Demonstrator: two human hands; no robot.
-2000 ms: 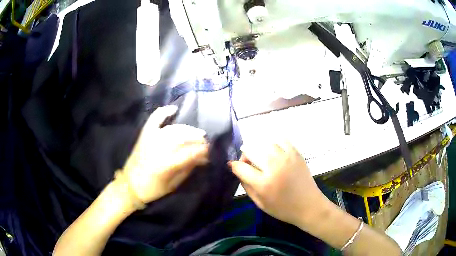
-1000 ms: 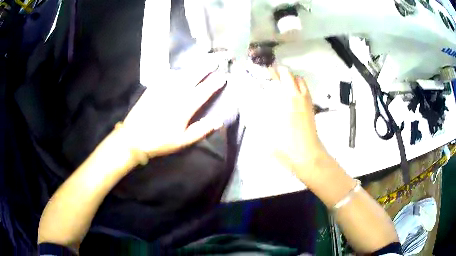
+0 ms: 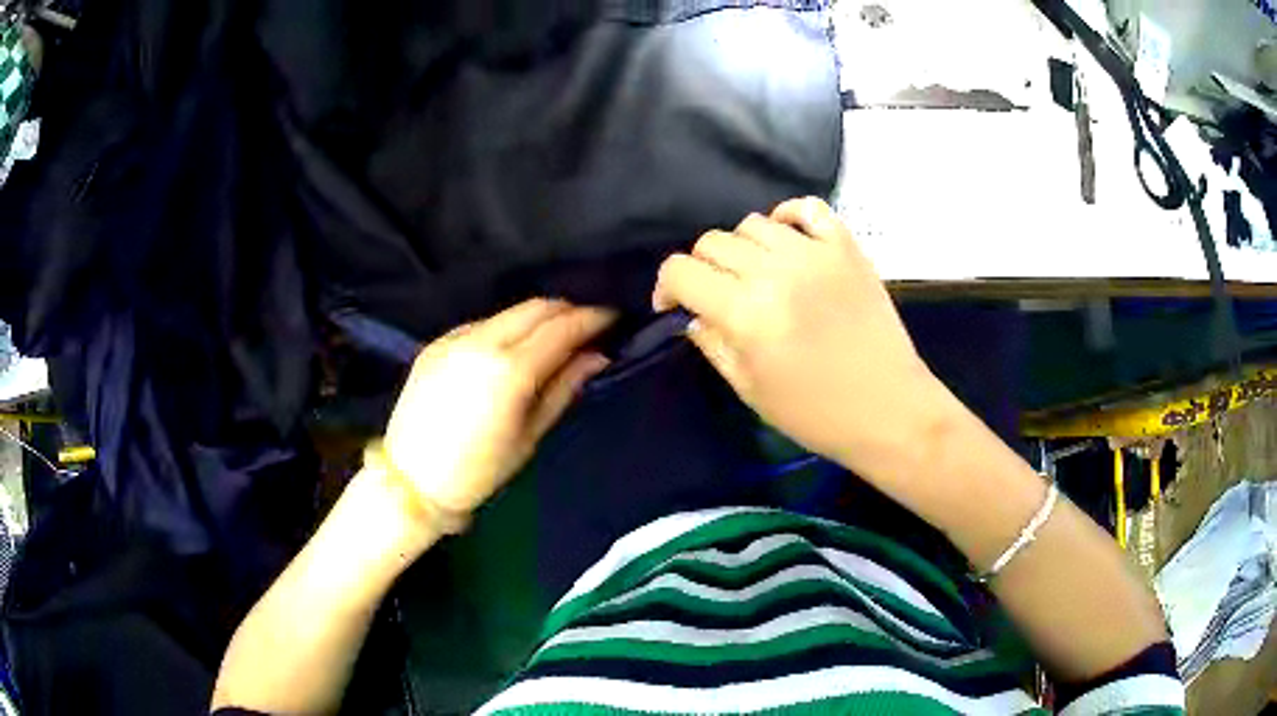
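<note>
The black shell fabric spreads over the left and middle of the table and hangs over its front edge towards my lap. My left hand holds the dark fabric edge between thumb and fingers, near the middle. My right hand grips the same edge just to the right, with curled fingers. A navy fold shows between the two hands; the fingertips are partly hidden by cloth. Navy lining hangs in wrinkles at the left. The needle and presser foot are out of the picture.
Black-handled scissors lie at the upper right, with a dark strip hanging over the table edge. A thin grey tool lies left of them. Black scraps are at the far right. A yellow frame with white papers stands below right.
The view has tilted down towards the lap. Both hands have moved from flat near the needle to the cloth's front edge, where they now grip it.
</note>
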